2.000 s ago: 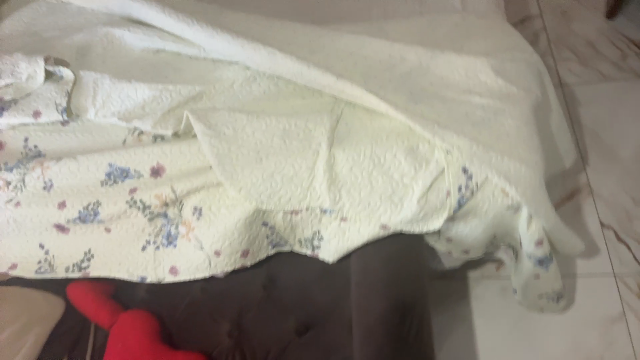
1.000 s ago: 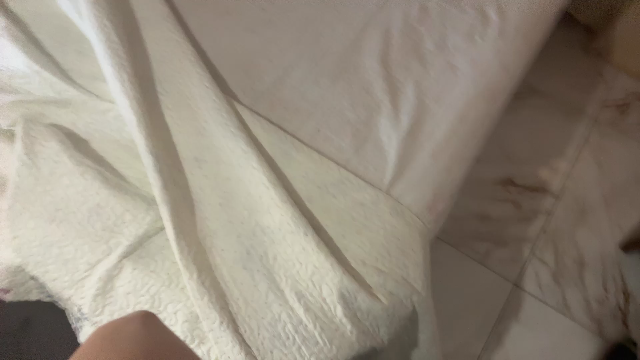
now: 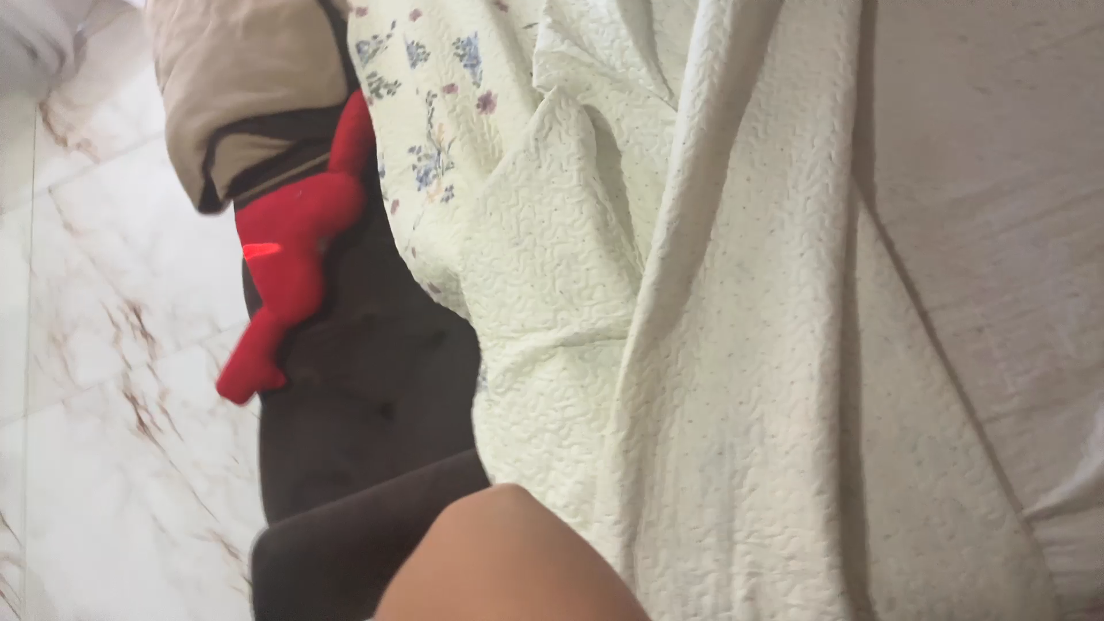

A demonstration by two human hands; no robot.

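Observation:
A quilted cream bedspread [image 3: 733,345] lies in long folds over the bed, and part of its floral side [image 3: 431,129] shows at the upper left. Its edge runs diagonally over a plain pale sheet [image 3: 992,216] on the right. Neither of my hands is in view. Bare skin, a knee or a bent limb [image 3: 517,561], rises at the bottom edge, close to the bedspread's lower left part; which it is cannot be told for certain.
A dark upholstered bench or sofa [image 3: 371,371] with an armrest [image 3: 362,535] stands left of the bedspread. On it lie a red plush thing [image 3: 293,233] and a beige cushion or folded cloth [image 3: 250,78]. Veined marble tiles [image 3: 112,328] cover the floor at left.
The view has turned strongly; the red plush thing and dark seat, largely out of view one second ago, show again. Whether the bedspread itself has moved is unclear.

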